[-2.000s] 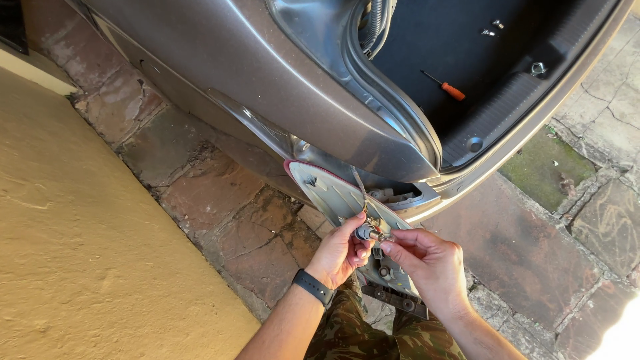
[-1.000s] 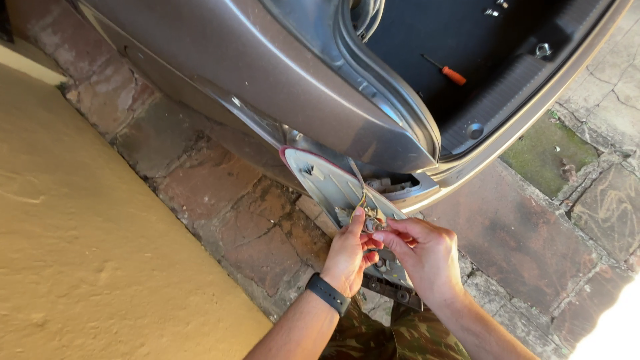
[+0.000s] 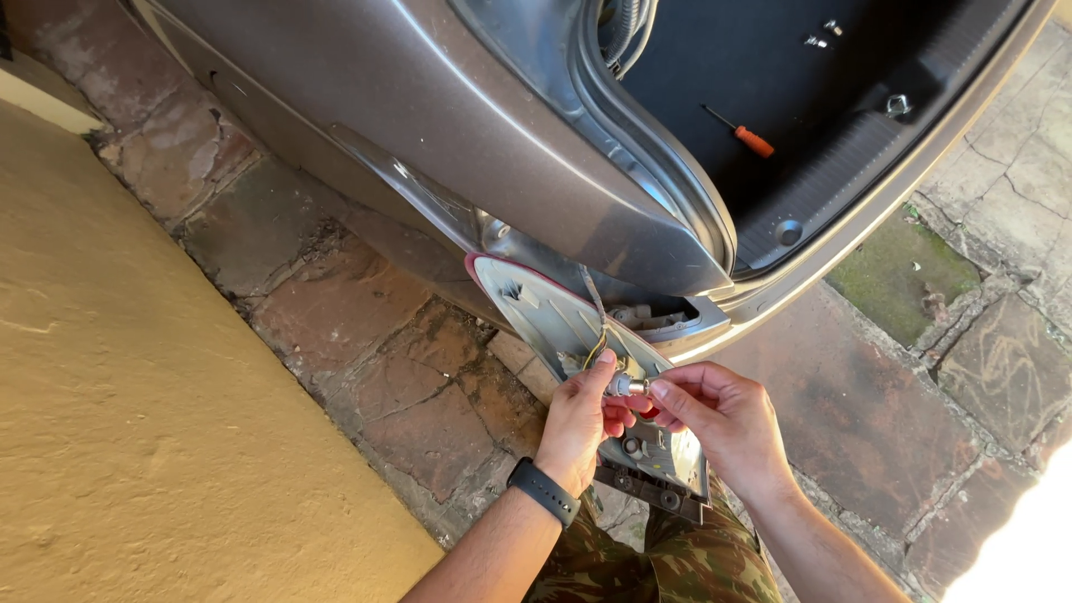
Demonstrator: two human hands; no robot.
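The car's tail light assembly (image 3: 536, 310) hangs with its grey back side up below the rear corner of the car, its wiring (image 3: 594, 293) running up into the body. My left hand (image 3: 579, 419) grips a grey bulb socket (image 3: 618, 385) between thumb and fingers. From the socket's right side sticks a small bulb with a metal base (image 3: 639, 387). My right hand (image 3: 724, 419) pinches the bulb's far end between thumb and forefinger, which partly hide it. Behind the fingers, the lower part of the assembly shows an empty-looking round opening with red inside.
An orange-handled screwdriver (image 3: 754, 141) lies on the dark trunk floor, with two small bulbs (image 3: 824, 34) farther back. A metal latch striker (image 3: 898, 105) sits at the trunk sill. The grey-brown car body (image 3: 469, 109) is ahead, a yellow wall (image 3: 167, 377) at left, stone paving (image 3: 846, 419) below.
The fingers of my two hands have drawn slightly apart, so the socket and the bulb's metal base now show between them. The screwdriver and the loose bulbs stay where they were.
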